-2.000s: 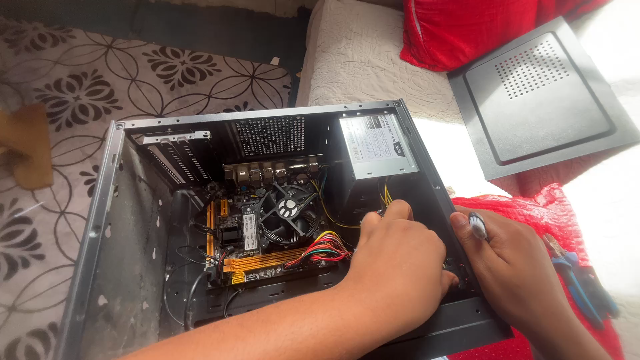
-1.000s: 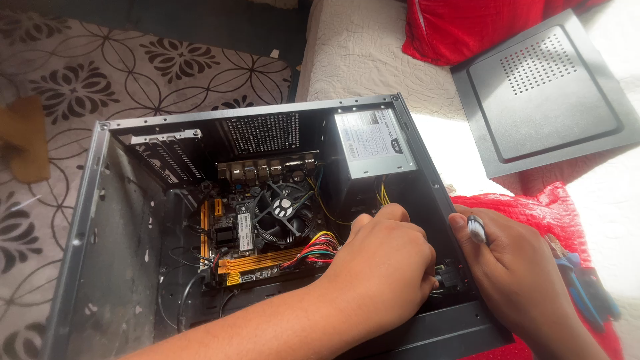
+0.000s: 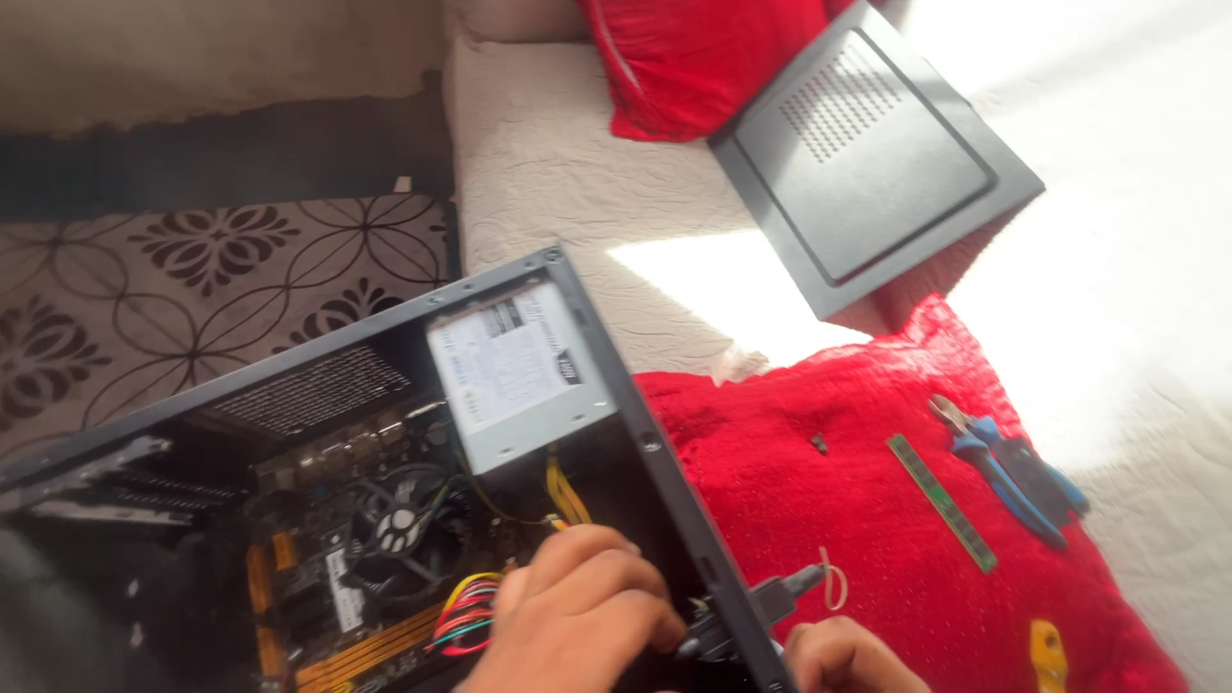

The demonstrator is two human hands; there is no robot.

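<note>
An open black computer case (image 3: pixel 650 445) fills the lower left. My left hand (image 3: pixel 589 606) is inside it, palm down with fingers curled, beside a bundle of coloured wires (image 3: pixel 467 613) and close to dark connectors at the right wall; its fingertips' hold is unclear. Outside that wall, at the bottom, is my right hand (image 3: pixel 847 659), partly cut off and hidden by the case edge. A black plug-like part (image 3: pixel 789 592) with a tan loop sticks out just above it. Within the case are a power supply (image 3: pixel 515 375), a CPU cooler fan (image 3: pixel 399 529) and orange memory slots (image 3: pixel 371 647).
Red cloth (image 3: pixel 818 491) lies right of the case, bearing a green memory module (image 3: pixel 941 502), blue-handled cutting pliers (image 3: pixel 1011 476) and a yellow object (image 3: pixel 1047 654). A perforated metal side panel (image 3: pixel 866 183) rests on the bed near a red pillow (image 3: pixel 674 72).
The view has swung right, bringing the memory module into sight. My right hand has moved down along the case's outer side; the light-coloured object it held before is hardly visible now.
</note>
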